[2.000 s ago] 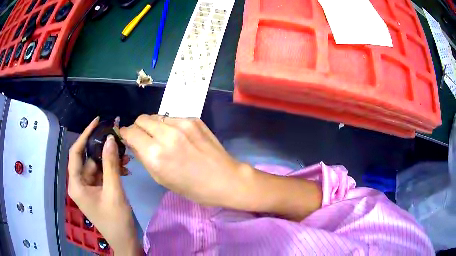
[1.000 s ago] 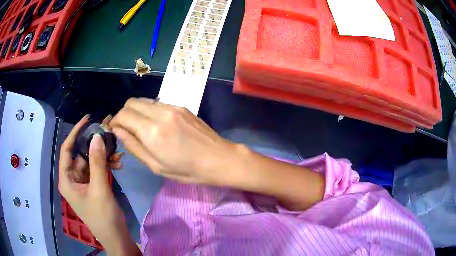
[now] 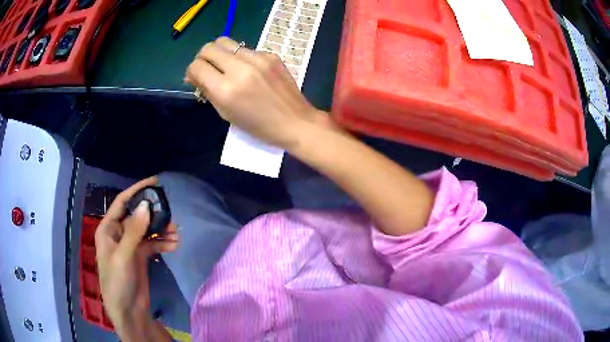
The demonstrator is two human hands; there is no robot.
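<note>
My left hand point(image 3: 127, 260) holds a black rounded watch case point(image 3: 158, 208) above my lap, with the thumb on its face. A small orange spot shows at its lower edge. My right hand point(image 3: 251, 90) is over the front edge of the bench, fingers bent. A small tan crumpled scrap point(image 3: 199, 95) shows at its fingertips; I cannot tell whether they grip it. The white liner sheet point(image 3: 253, 152) with tan rectangles runs under my right hand and hangs over the bench edge.
A red-orange foam tray stack point(image 3: 401, 100) with white paper point(image 3: 493, 33) lies right of the liner. A filled red tray point(image 3: 40, 73) is far left. A yellow tool point(image 3: 189, 17) and blue stick point(image 3: 231, 17) lie behind my right hand. The machine panel point(image 3: 37, 234) is left; a small red tray point(image 3: 93, 274) is beside it.
My right hand has left the watch case and moved up and right to the bench edge by the scrap. My left hand still holds the case, now slightly lower and turned.
</note>
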